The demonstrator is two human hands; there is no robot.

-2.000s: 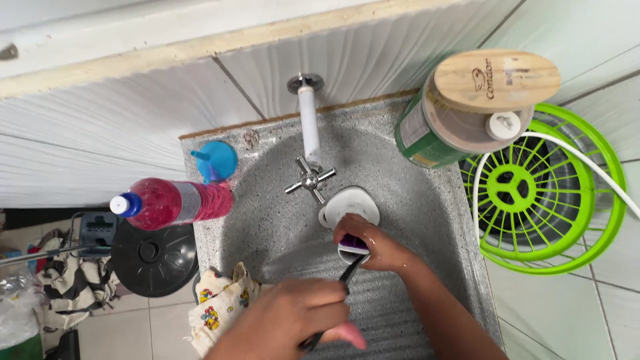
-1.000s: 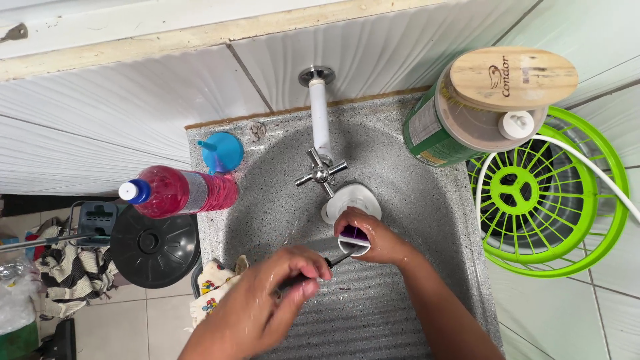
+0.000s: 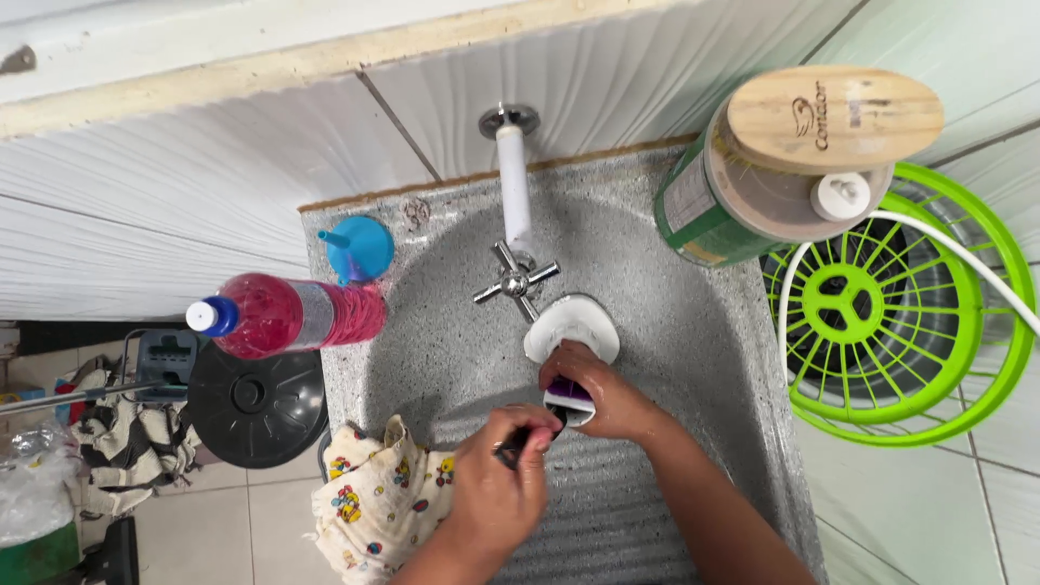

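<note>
My right hand (image 3: 597, 390) grips a small white plastic piece with a purple inside (image 3: 569, 402), over the speckled stone sink (image 3: 439, 325). A thin black-handled tool (image 3: 513, 448) is held in my left hand (image 3: 504, 479), its tip at the opening of the white piece; the tip itself is hidden. Just beyond my right hand lies a larger rounded white piece (image 3: 575, 321), below the chrome cross-handled tap (image 3: 515, 283). Water drops wet both hands.
A pink liquid bottle (image 3: 284, 315), a blue funnel (image 3: 361, 248) and a printed cloth (image 3: 374, 504) line the sink's left edge. At right stand a large green-labelled container (image 3: 699, 203) with a wooden brush (image 3: 833, 120) on top and a green plastic basket (image 3: 967, 301).
My left hand, blurred two seconds ago, has shifted about the opening of the white piece with the black-handled tool. My right hand keeps its hold.
</note>
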